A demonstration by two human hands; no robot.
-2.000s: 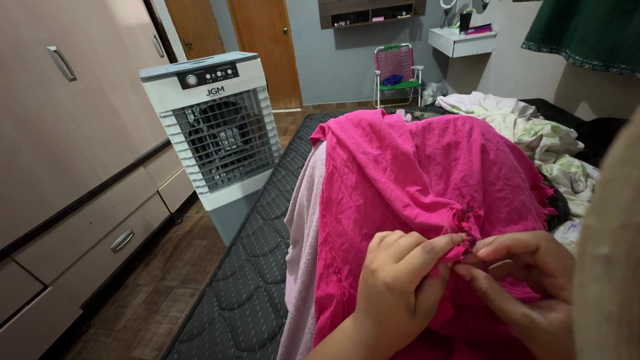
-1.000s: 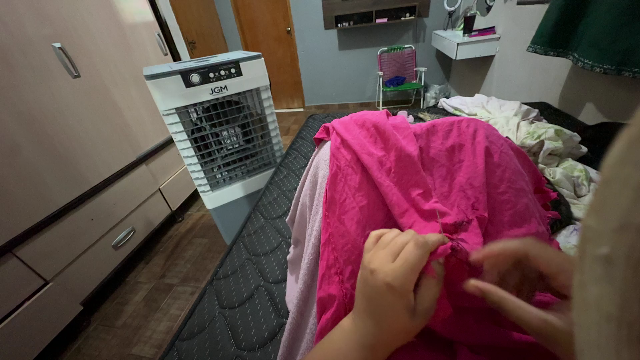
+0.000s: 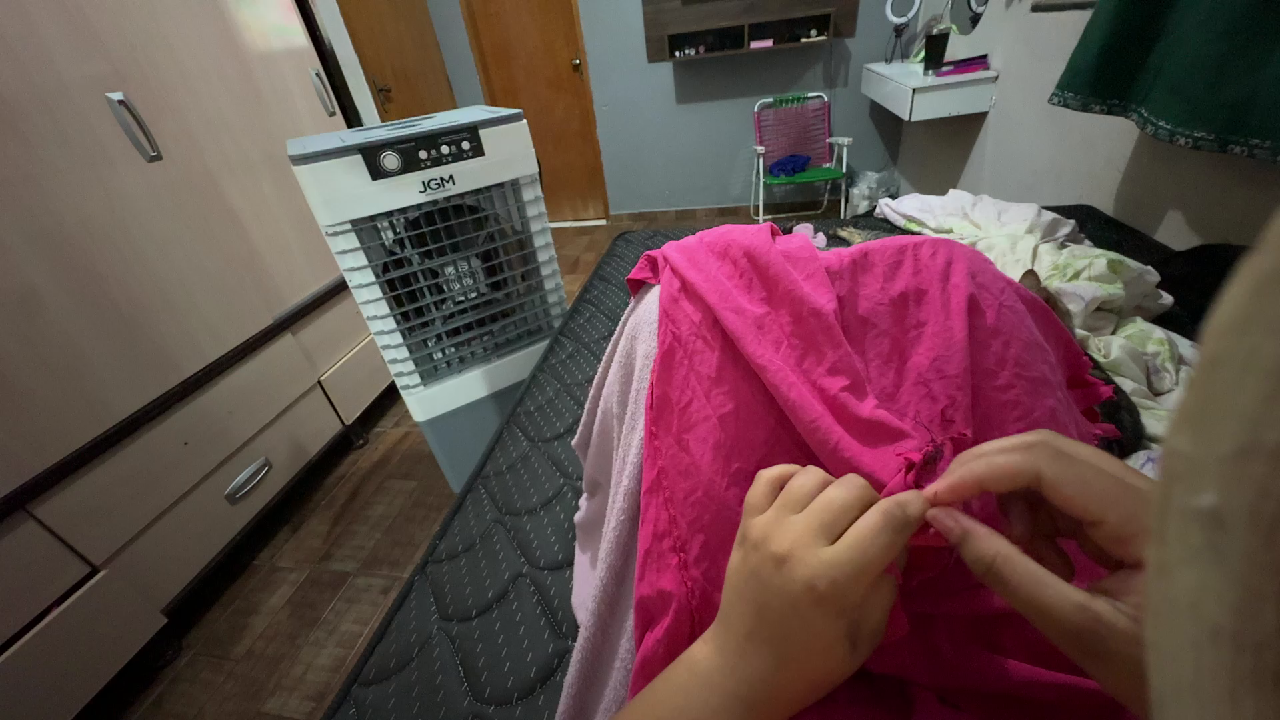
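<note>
A bright pink cloth (image 3: 790, 400) with a frayed edge lies draped over the person's raised legs or a similar mound. My left hand (image 3: 815, 580) pinches a gathered bit of this cloth between thumb and index finger. Close against it, my right hand (image 3: 1040, 540) brings thumb and index fingertip together at the same bit of cloth; whether a thread or needle is between them is too small to tell. Dark thread (image 3: 932, 450) shows on the bunched cloth just above the fingertips. A pale pink towel-like cloth (image 3: 610, 500) hangs out from under the pink one.
Beneath lies a dark quilted mattress (image 3: 480, 590). An air cooler (image 3: 450, 290) stands at its left, near a wardrobe (image 3: 150, 250) with drawers. Crumpled floral bedding (image 3: 1080, 270) lies at the right. Farther back are a folding chair (image 3: 795, 150) and a white wall shelf (image 3: 930, 92). A blurred beige object (image 3: 1220, 480) blocks the right edge.
One second ago my right hand was blurred and apart from my left; now its fingertips are back at the pinched cloth. My left hand keeps its hold.
</note>
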